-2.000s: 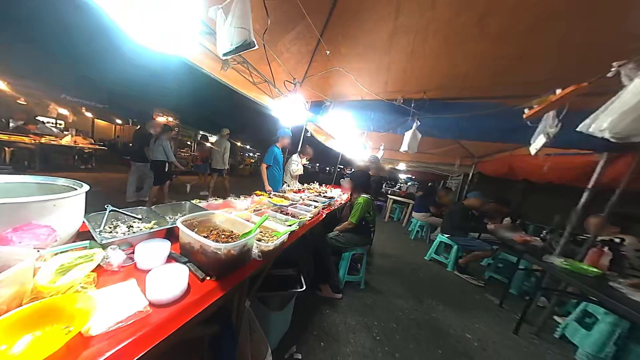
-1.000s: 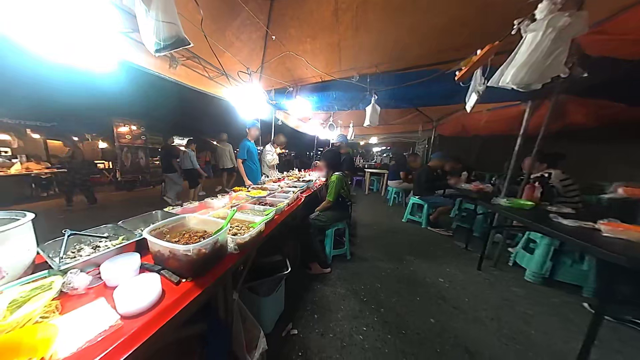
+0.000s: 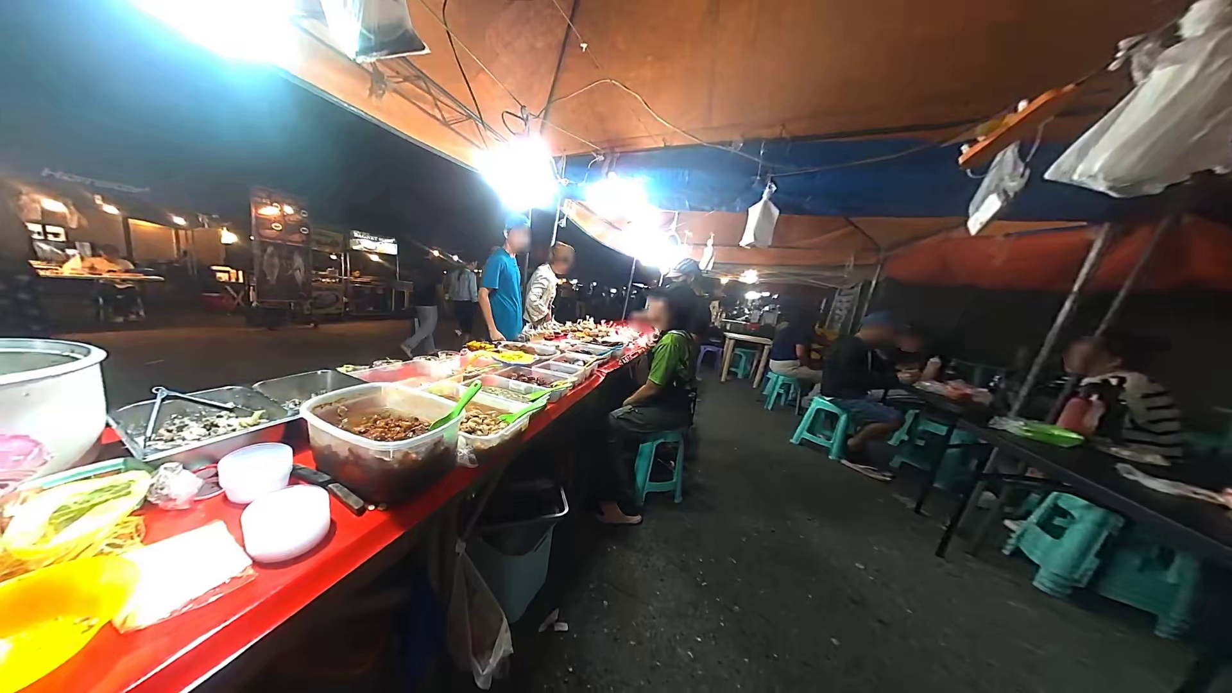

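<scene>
Neither my left hand nor my right hand is in the head view. A long red-covered food counter [image 3: 375, 544] runs from the lower left into the distance. On its near part stand a clear plastic tub of brown food [image 3: 380, 462] with a green spoon [image 3: 457, 404] in it, and a metal tray [image 3: 207, 423] with tongs. Two stacks of white round containers [image 3: 285, 525] sit beside a black handle [image 3: 332, 489]. Closer in lie a yellow bowl [image 3: 58, 616], a pack of white sheets [image 3: 183, 575] and a large white pot [image 3: 50, 404].
A person in a green shirt [image 3: 671, 361] sits on a teal stool [image 3: 660, 467] beside the counter. Two people stand across it. A bin [image 3: 520, 549] and plastic bag [image 3: 476, 616] are below. Seated people and a dark table [image 3: 1107, 472] are at right; bags hang overhead.
The view has turned right since the earliest frame. The people walking beyond the counter at the left have moved right, near the person in blue.
</scene>
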